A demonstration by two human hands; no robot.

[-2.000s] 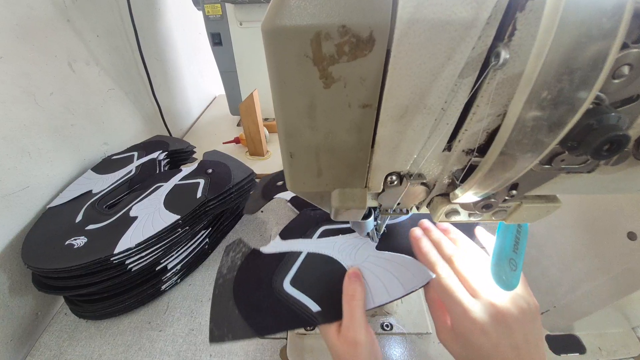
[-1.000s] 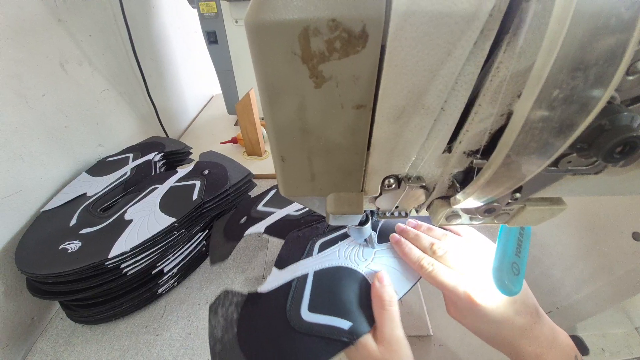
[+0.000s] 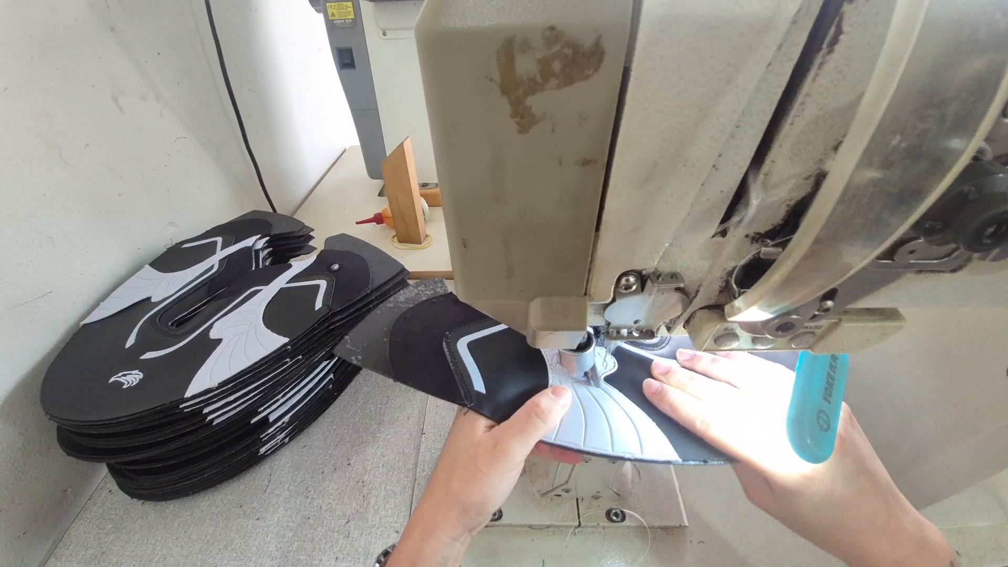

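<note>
A black shoe upper with a white wing-shaped overlay (image 3: 610, 417) lies under the presser foot (image 3: 579, 358) of an industrial sewing machine (image 3: 524, 157). My left hand (image 3: 496, 449) grips its near edge, thumb on top by the white overlay and fingers beneath. My right hand (image 3: 732, 409) rests spread on the black part at the right, fingertips close to the needle area. The far end of the upper reaches left, near a stack of similar black and white uppers (image 3: 197, 339).
A wooden block (image 3: 404, 193) and a small red-tipped bottle (image 3: 378, 217) stand on a table behind. A turquoise guard (image 3: 819, 405) hangs over my right hand. The wall (image 3: 102, 118) borders the stack. Below the upper is a metal plate with screws (image 3: 622, 492).
The upper has turned beneath the presser foot, its left end swinging up and away toward the stack. My left hand has moved with it; my right hand stays on the right part.
</note>
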